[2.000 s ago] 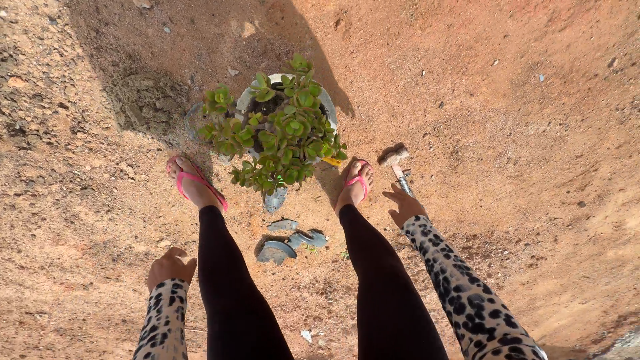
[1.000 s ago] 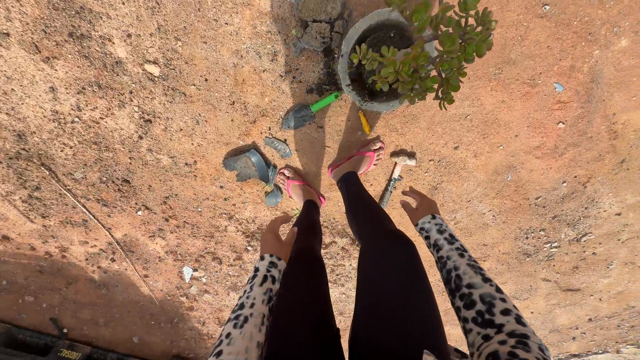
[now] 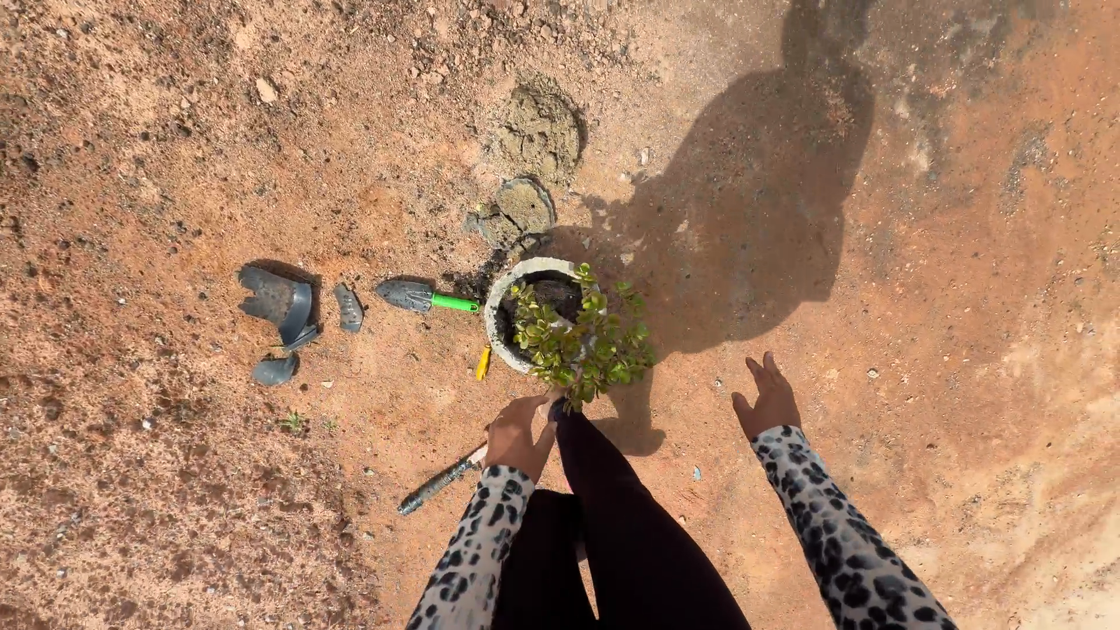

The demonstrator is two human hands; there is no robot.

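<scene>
A green-leaved succulent plant (image 3: 604,346) grows in a round grey pot (image 3: 500,289) with dark soil, standing on the ground in front of my legs. My left hand (image 3: 518,433) is just below the pot's near side, fingers apart, with nothing seen in it. Under and beside that hand lies a hammer (image 3: 437,483), its head hidden. My right hand (image 3: 768,398) hangs to the right of the plant, fingers spread and holding nothing. A hand trowel with a green handle (image 3: 453,303) lies left of the pot, and a yellow-handled tool (image 3: 483,362) lies at its lower left.
Broken dark pot pieces (image 3: 278,302) lie at the left, with a smaller shard (image 3: 349,308) beside them. Beyond the pot are a cracked grey slab (image 3: 523,206) and a lump of sandy material (image 3: 541,131). My shadow falls across the dirt ground at upper right.
The view has swung widely. My right hand, near the hammer earlier, is now away from it, right of the plant. My left hand is now beside the hammer. Both hands remain empty.
</scene>
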